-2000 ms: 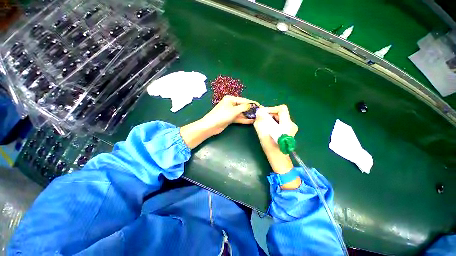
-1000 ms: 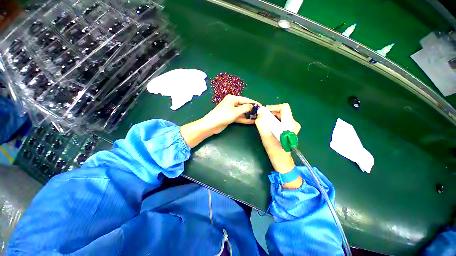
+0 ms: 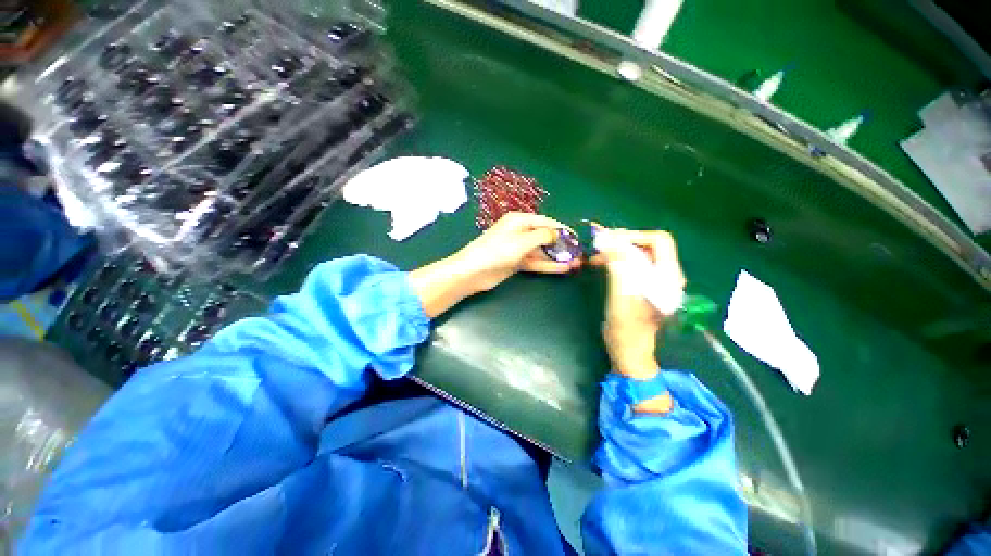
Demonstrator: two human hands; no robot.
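Observation:
My left hand [image 3: 519, 243] holds a small dark component [image 3: 562, 247] at its fingertips, just below the pile of small red-brown parts [image 3: 507, 197]. My right hand [image 3: 641, 285] holds a white dispensing syringe [image 3: 650, 276] with a green end cap [image 3: 695, 314]. The syringe's tip points left toward the component, with a small gap between them. The right hand and syringe are blurred. A pale hose [image 3: 766, 411] runs down from the cap past my right wrist.
Clear trays of dark components [image 3: 207, 119] are stacked at the upper left. White sheets lie left of the pile [image 3: 411, 193] and at the right [image 3: 769, 329]. Loose dark components lie at the right [image 3: 760, 230]. A metal-edged ledge [image 3: 706, 92] crosses the back.
My right hand has moved right, taking the syringe tip off the component. The cap and hose have swung right. My left hand still holds the component, and the whole view has shifted slightly.

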